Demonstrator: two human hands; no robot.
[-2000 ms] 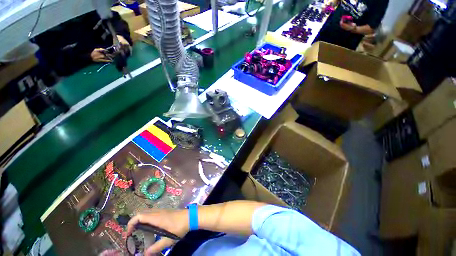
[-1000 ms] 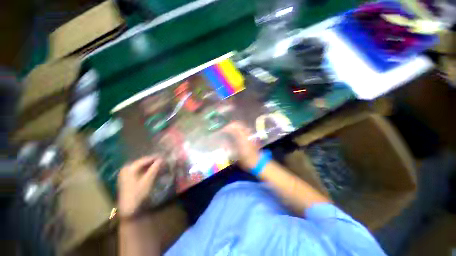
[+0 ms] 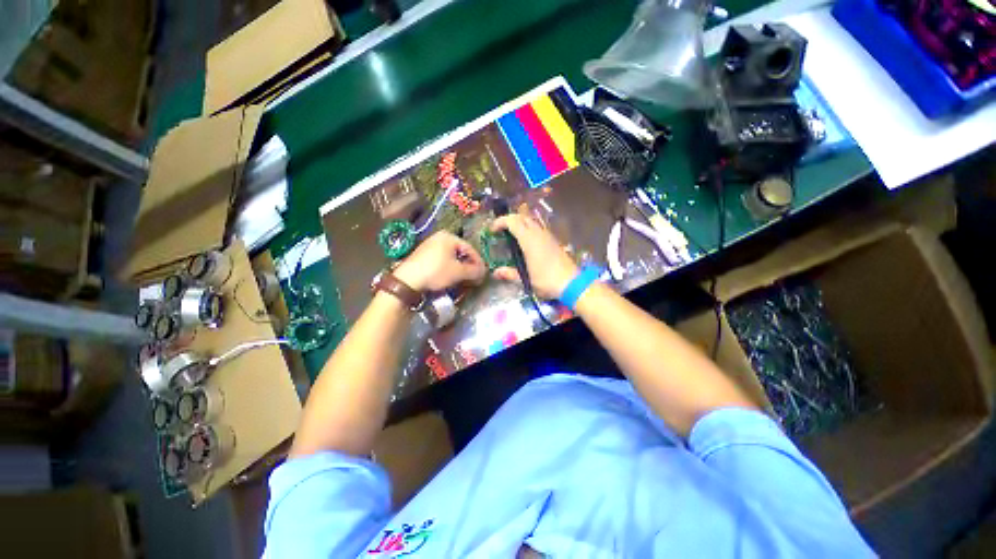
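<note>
My right hand (image 3: pixel 533 257), with a blue band at the wrist, holds the black soldering iron (image 3: pixel 519 265) over the dark brown printed sheet. My left hand (image 3: pixel 442 264), with a brown band, is just left of it, its fingers bent; what lies under them is hidden. A green ring board (image 3: pixel 495 249) lies between the two hands, partly covered. A round housing (image 3: pixel 442 310) stands below my left hand. Another green ring board (image 3: pixel 396 238) with a white lead lies to the left on the sheet.
Round housings (image 3: pixel 201 306) stand on cardboard (image 3: pixel 257 388) at left, beside a green ring (image 3: pixel 306 332). Pliers (image 3: pixel 620 249) lie right of my right hand. A small fan (image 3: pixel 615 151), iron stand (image 3: pixel 757 120), round tin (image 3: pixel 769 197) and extractor cone (image 3: pixel 659 55) are beyond. A carton of leaded parts (image 3: pixel 906 464) is at lower right.
The view has turned and steadied, showing the housings at left. My left hand has moved from the sheet's left edge to beside my right hand.
</note>
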